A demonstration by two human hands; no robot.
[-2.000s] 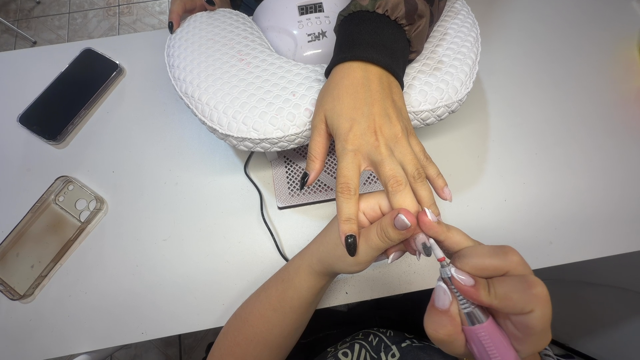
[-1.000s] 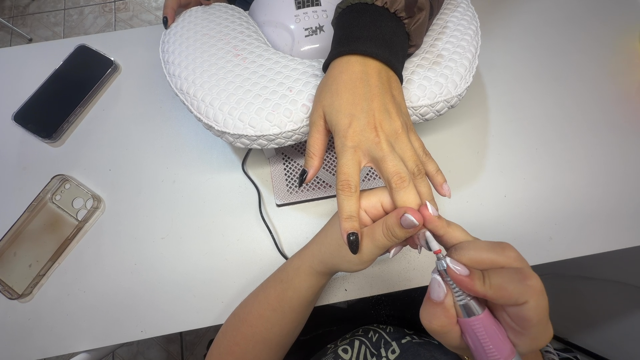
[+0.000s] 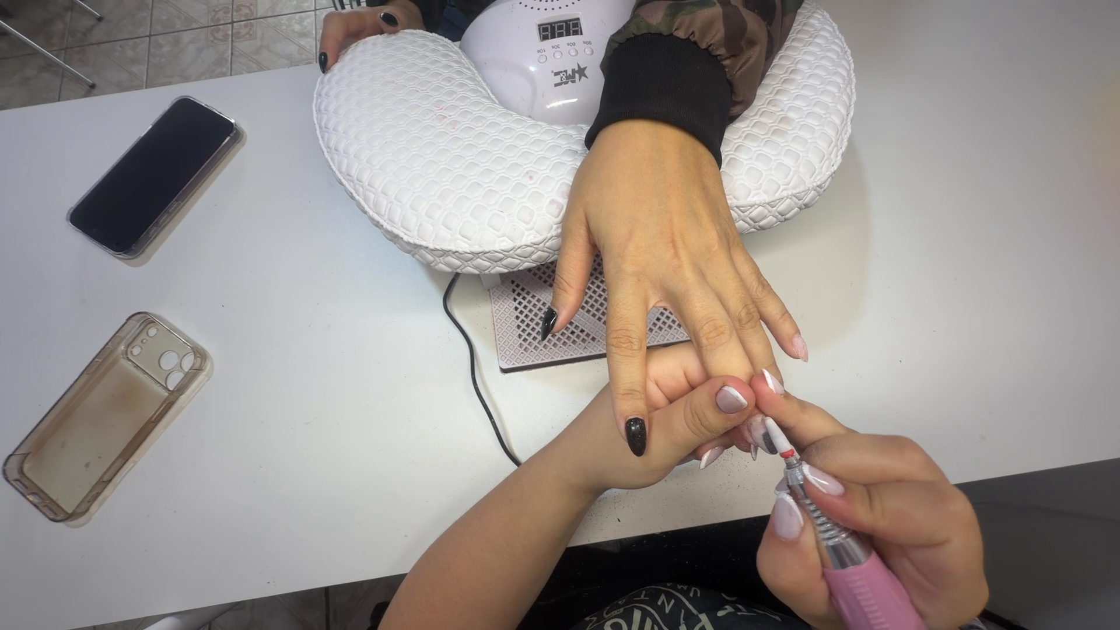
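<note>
My left hand (image 3: 669, 416) grips a finger of another person's hand (image 3: 669, 232), whose palm faces down. The thumb and index finger there have dark nails, while the little finger's nail is pale. Between the fingers of my right hand (image 3: 892, 512) is a pink and silver electric nail drill (image 3: 862, 582). Its pale bit (image 3: 777, 437), with a red band, is at the partly dark nail (image 3: 759, 433) of the held finger. Whether the bit touches the nail cannot be told. One finger of my right hand rests by my left thumb.
A white quilted curved cushion (image 3: 455, 166) lies under the person's forearm, around a white nail lamp (image 3: 547, 66). Below it sits a perforated dust collector (image 3: 547, 319) with a black cable (image 3: 473, 376). A phone (image 3: 156, 175) and a clear phone case (image 3: 109, 416) lie at the left of the white table (image 3: 332, 455).
</note>
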